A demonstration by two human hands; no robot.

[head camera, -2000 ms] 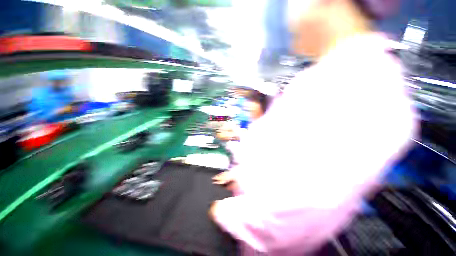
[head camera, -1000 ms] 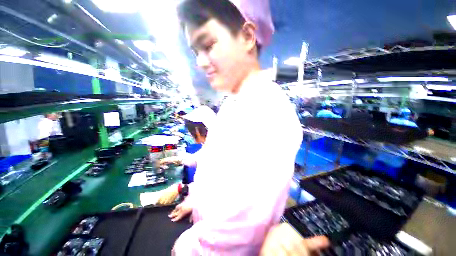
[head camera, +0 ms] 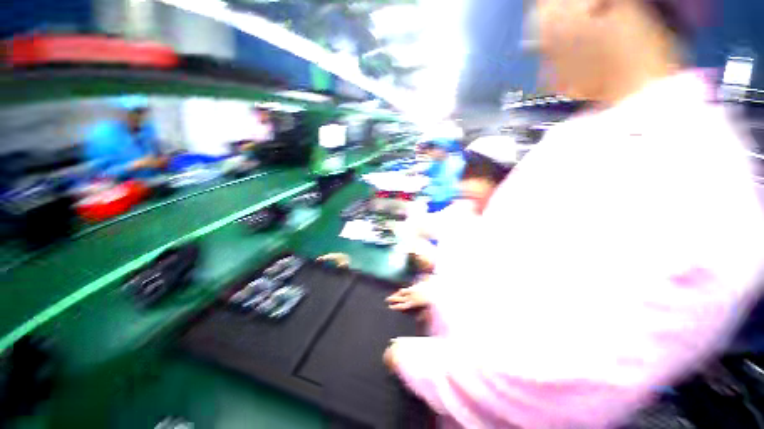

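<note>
Neither of my hands is in view. The picture is blurred. Nearest in front lies a large flat black foam-lined tray (head camera: 260,356) with a divider. Several silvery open units with boards (head camera: 272,289) lie at its far left corner. A person in a pink smock (head camera: 586,251) stands at the right, with one hand over the tray's far right part and the other at its right edge. I cannot tell if those hands hold anything.
Dark housings (head camera: 163,275) stand spaced along the green bench beside a light green edge strip (head camera: 126,268). A tan tape roll (head camera: 333,261) is behind the tray. White paper (head camera: 358,231) and seated workers are farther back. A worker in blue (head camera: 121,147) is across the line.
The view has swung left, and the loaded rack trays at right are out of clear view. The person's nearer hand has moved from the rack side to the tray's edge.
</note>
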